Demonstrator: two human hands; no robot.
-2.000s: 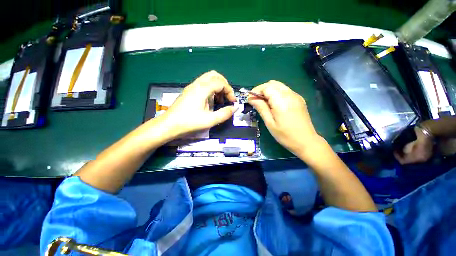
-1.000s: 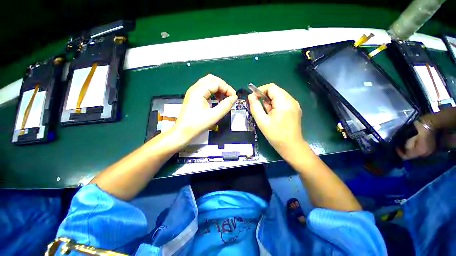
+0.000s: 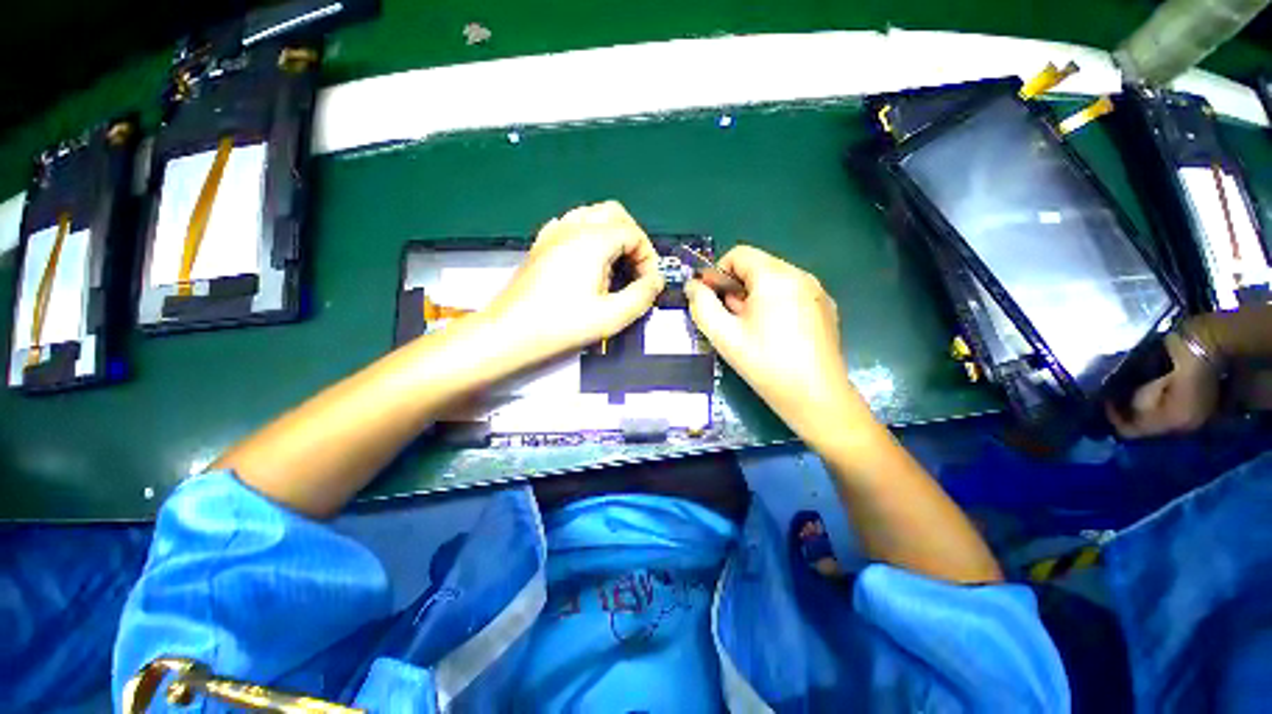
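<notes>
An open-backed tablet unit (image 3: pixel 649 374) lies flat in front of me, silver-white inside with black tape and a black frame. My right hand (image 3: pixel 770 324) holds dark, slim tweezers (image 3: pixel 718 279), their tip at the circuit board (image 3: pixel 672 262) near the unit's far right corner. My left hand (image 3: pixel 579 279) is over the unit's far side, thumb and forefinger together beside the board. Whether the left fingertips pinch a small part cannot be told. The left hand and forearm hide part of the unit.
Two open-backed units (image 3: pixel 207 216) (image 3: pixel 56 272) lie at the left. Touch panels (image 3: pixel 1039 230) are stacked at the right, with gold tails. Another unit (image 3: pixel 1211 209) lies beyond them. Another person's hand (image 3: pixel 1169 398) is at the stack's near corner. A white strip (image 3: pixel 628 81) runs behind.
The tweezers, raised a second ago, now point down at the board. The right hand has tilted with them. The left hand stays near the same part of the unit. The whole view has shifted slightly.
</notes>
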